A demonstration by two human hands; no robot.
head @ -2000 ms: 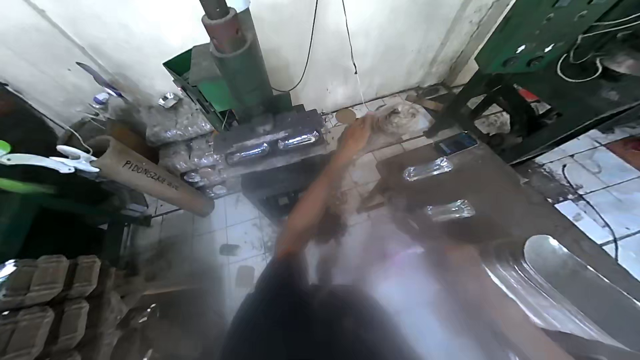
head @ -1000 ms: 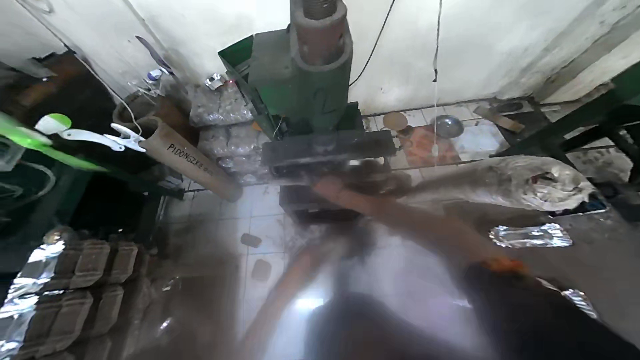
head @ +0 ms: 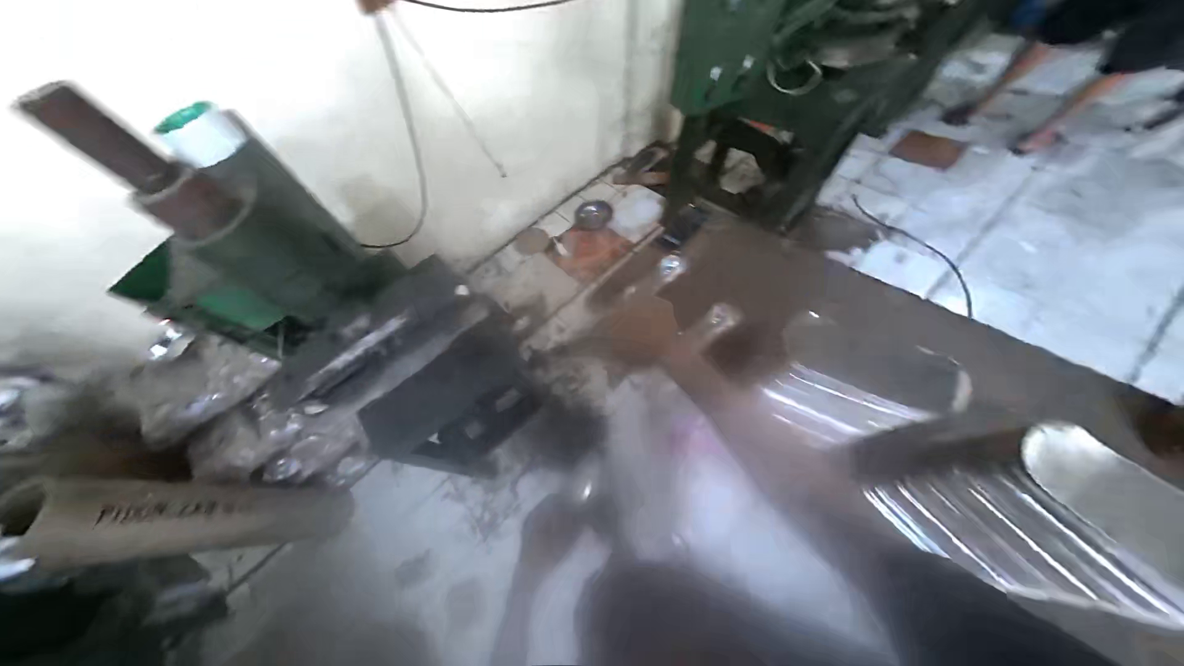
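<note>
My right hand [head: 643,333], badly blurred, is over the near edge of the brown bench [head: 832,277], close to two small shiny foil pieces, one at the bench's far end [head: 672,266] and one nearer [head: 721,317]. Whether it holds anything is unclear. My left hand [head: 560,518], also blurred, is low in the middle, in front of the dark metal block [head: 453,388] of the green press [head: 277,231]. Its fingers cannot be made out. Stacked shiny foil pieces [head: 999,527] lie on the bench at right, below my right forearm's far side.
A cardboard tube [head: 185,518] bearing writing lies at left, beside clear bags of foil items [head: 277,435]. A small metal bowl [head: 593,215] stands by the wall. Behind the bench is a green machine [head: 740,74]; another person's legs [head: 1073,102] show at upper right.
My right hand has left the press block and moved right to the bench edge. The view has swung to the right.
</note>
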